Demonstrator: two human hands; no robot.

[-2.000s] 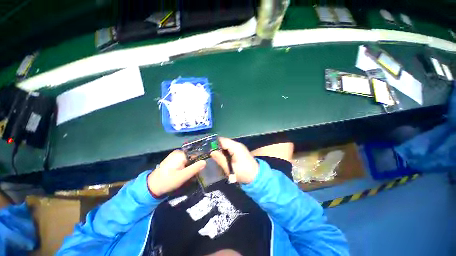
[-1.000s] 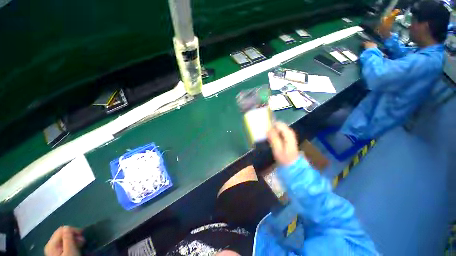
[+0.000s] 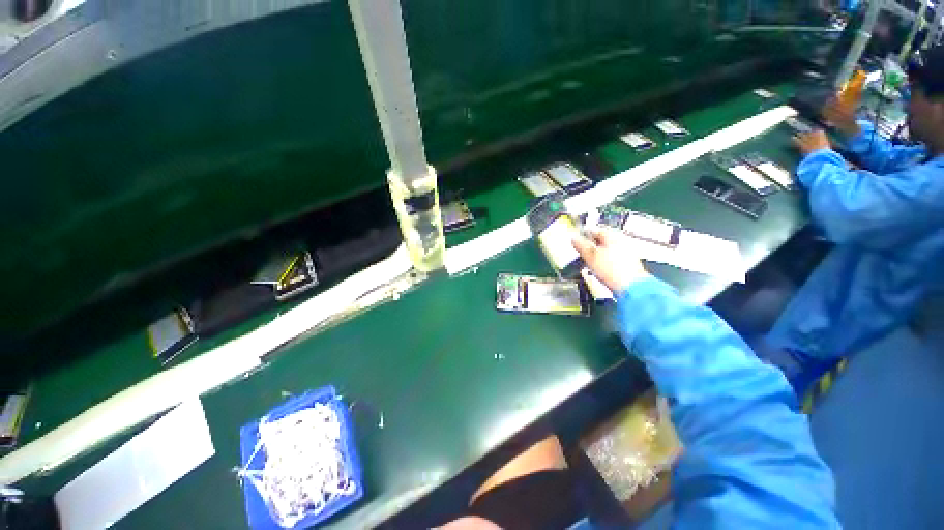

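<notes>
My right hand (image 3: pixel 613 259) is stretched out over the bench and holds an open phone mid-frame assembly (image 3: pixel 559 240) by its lower end. The held phone is tilted, with its dark board end up and a pale block below. Another open phone body (image 3: pixel 543 295) lies flat on the green bench just below it. A further open phone body (image 3: pixel 650 229) lies beyond my fingers, on white paper (image 3: pixel 709 256). A pale piece is partly hidden under my hand. My left hand is out of the picture.
A blue tray (image 3: pixel 355 468) of tangled white strips stands at lower left, near a white sheet (image 3: pixel 140 468). Phones (image 3: pixel 554 178) lie on the conveyor beyond the white edge strip. A post (image 3: pixel 399 114) rises at centre. A person in blue (image 3: pixel 880 207) works at right.
My right hand has moved farther out over the bench with a phone. The view has shifted. My left hand, seen at lower left one second ago, has left the picture.
</notes>
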